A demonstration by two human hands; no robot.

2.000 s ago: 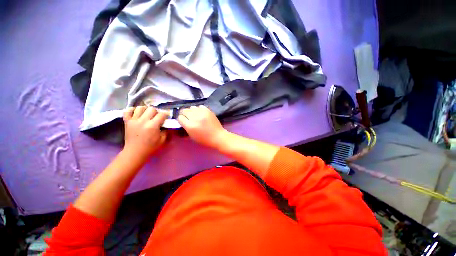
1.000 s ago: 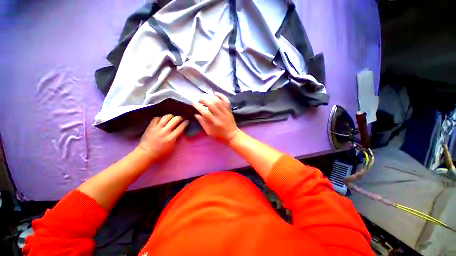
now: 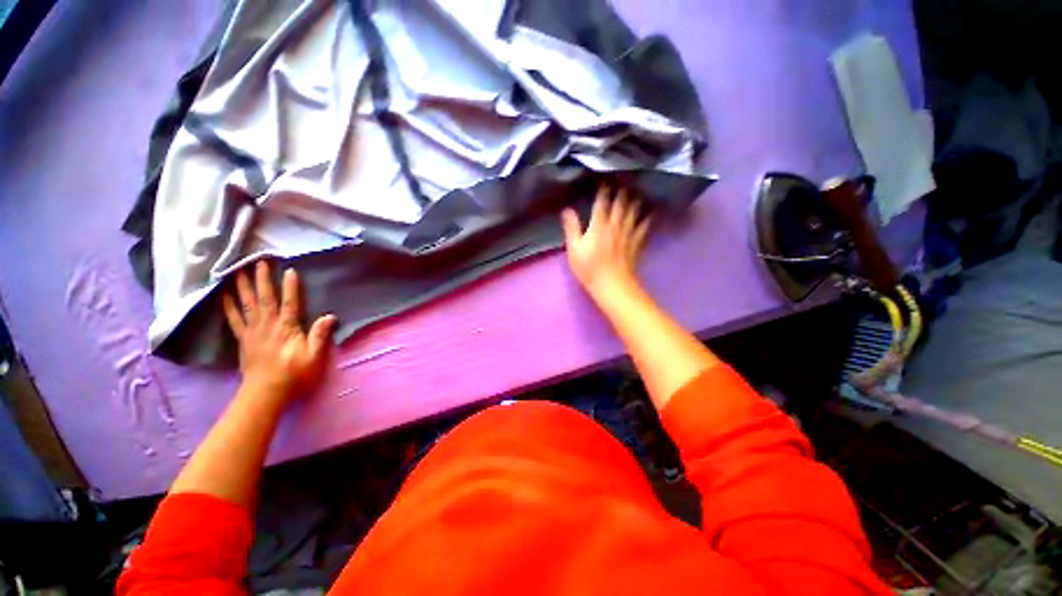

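Note:
A crumpled garment, pale silver-grey inside with dark seam strips, lies on the purple cloth-covered table. Its dark grey hem band is spread along the edge nearest me. My left hand lies flat with fingers spread on the left part of the band, thumb apart. My right hand rests with fingers spread on the right part of the band, near its lower edge. Neither hand grips the cloth.
A steam iron rests at the table's right, its brown handle toward the right edge and yellow tubes hanging down. A folded white cloth lies behind it. The purple table has wrinkles in its cover at left. Grey fabric is at far right.
My hands have moved apart from the middle of the band, left hand to the left and right hand to the right. Their fingers have spread, and the band is opened out flatter.

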